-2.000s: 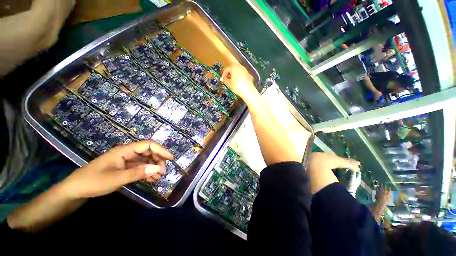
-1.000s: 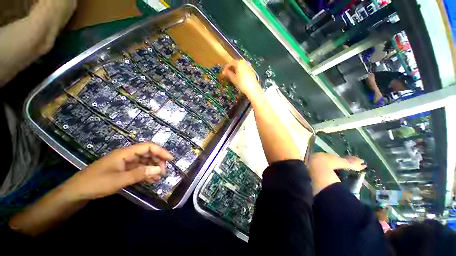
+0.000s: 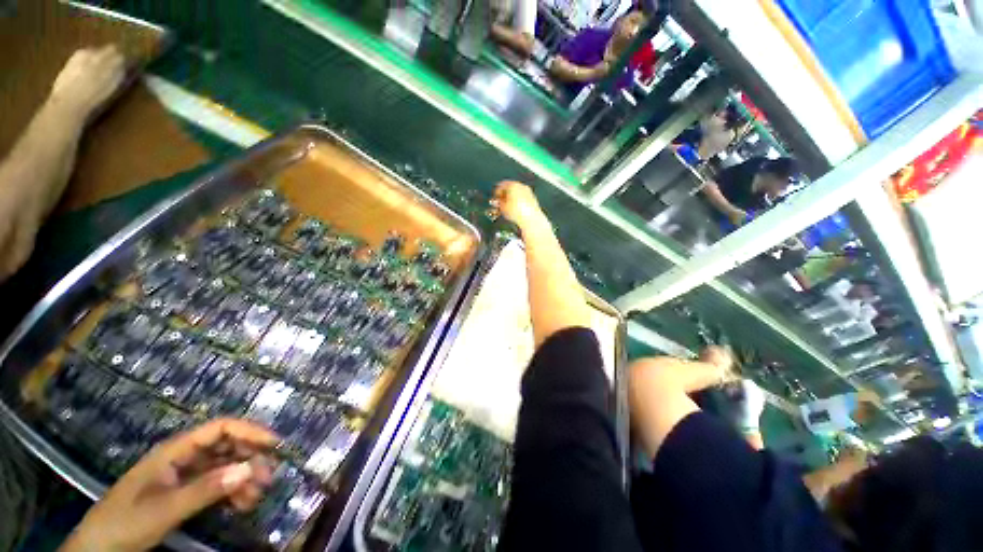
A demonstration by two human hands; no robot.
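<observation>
The left metal tray (image 3: pixel 81 283) holds rows of dark bluish circuit boards (image 3: pixel 205 313), with brown liner bare at its far end. My left hand (image 3: pixel 189 480) is over the near part of this tray, fingers curled and apart, with nothing seen in it. My right hand (image 3: pixel 514 203) is past the far corner of the trays, over the green line, its fingertips bent together beside small loose boards (image 3: pixel 458 197). Whether it holds one is too small to tell. The right tray (image 3: pixel 622 361) has green boards (image 3: pixel 447 485) at its near end and a white sheet.
Another person's arm (image 3: pixel 49 151) rests over a brown sheet at the upper left. A neighbour's hand (image 3: pixel 684 377) and dark sleeve are close on the right. A white-framed shelf (image 3: pixel 776 237) with a blue bin (image 3: pixel 862 59) stands beyond the line, with workers behind it.
The view has shifted, so the trays sit lower and further left. My right hand has moved from the left tray's far right corner out over the green line. My left hand keeps its pose.
</observation>
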